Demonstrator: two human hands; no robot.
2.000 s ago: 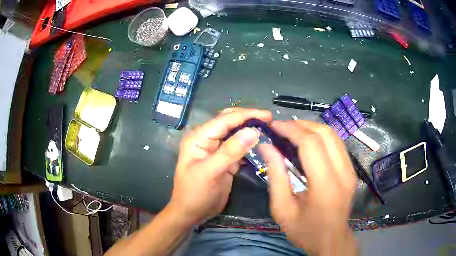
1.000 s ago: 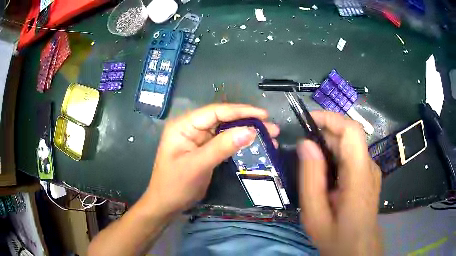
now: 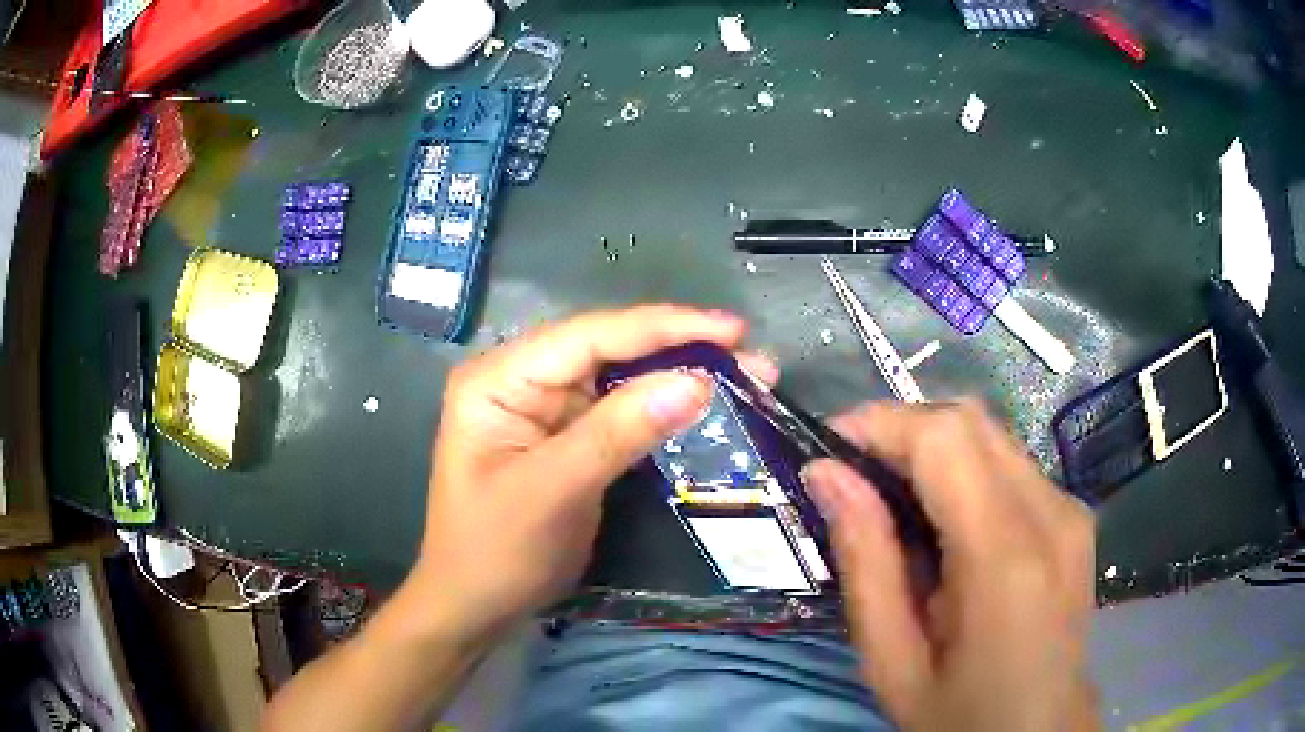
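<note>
My left hand (image 3: 551, 443) holds a dark purple phone body (image 3: 711, 455) near the mat's front edge, thumb on its upper part. Its circuit board faces up. A white-backed display module (image 3: 747, 549) with a yellow strip lies at the phone's lower end. My right hand (image 3: 952, 536) holds dark tweezers (image 3: 802, 425) like a pen, their tip at the phone's upper right edge. Silver tweezers (image 3: 876, 332) lie on the mat beyond my right hand. Part of the phone is hidden under my left fingers.
A teal phone body (image 3: 450, 215), purple keypad mat (image 3: 962, 263), black marker (image 3: 802, 236), empty front housing (image 3: 1131, 426), open yellow tin (image 3: 226, 316), smaller purple keypad (image 3: 314, 225), clear dish of silver pieces (image 3: 352, 63) and red tray (image 3: 172, 55) stand around the green mat (image 3: 644, 186).
The dark tweezers have moved left onto the phone's upper edge. The silver tweezers now lie apart from my right hand. Earlier, my right fingers were at the phone without a visible tool.
</note>
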